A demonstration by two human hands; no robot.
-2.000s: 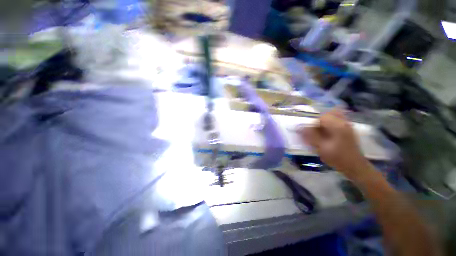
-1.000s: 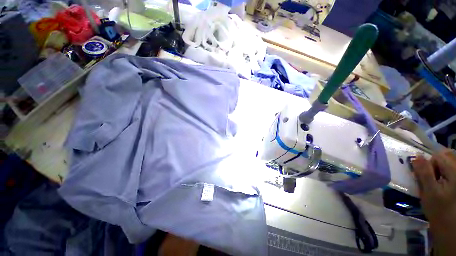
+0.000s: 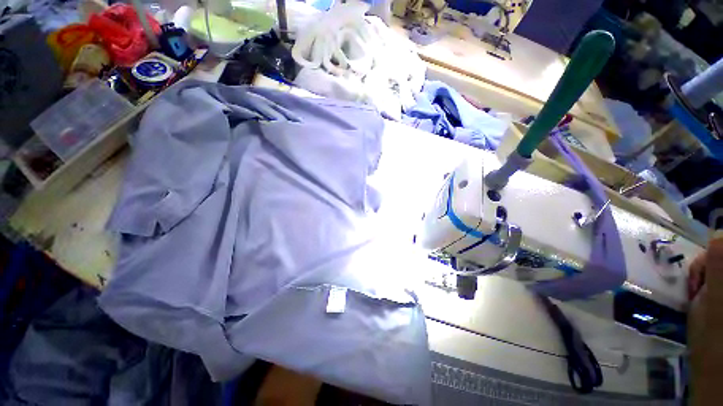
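Observation:
A light blue-grey shirt (image 3: 269, 214) lies spread on the worn cream side board and the white machine table, its lower edge hanging at the front. A small white care label (image 3: 336, 300) shows on its seam. Part of an arm shows under the shirt at the bottom; my left hand is hidden. My right hand (image 3: 698, 277) is at the right edge, cut off, beside the far end of the white sewing machine (image 3: 555, 218); its fingers are mostly out of view. The green-handled tool (image 3: 567, 95) stands tilted on the machine head.
Black scissors (image 3: 581, 361) lie right of the needle. A purple-blue strip (image 3: 606, 246) hangs over the machine. A clear plastic box (image 3: 83, 119), a round tin (image 3: 153, 71) and red cloth (image 3: 123, 33) are at the back left. White coiled strips (image 3: 349, 47) lie behind the shirt.
The view has swung from blurred to steady over the shirt. My right hand has moved right along the machine, partly out of the picture. The shirt has hardly changed since one second ago.

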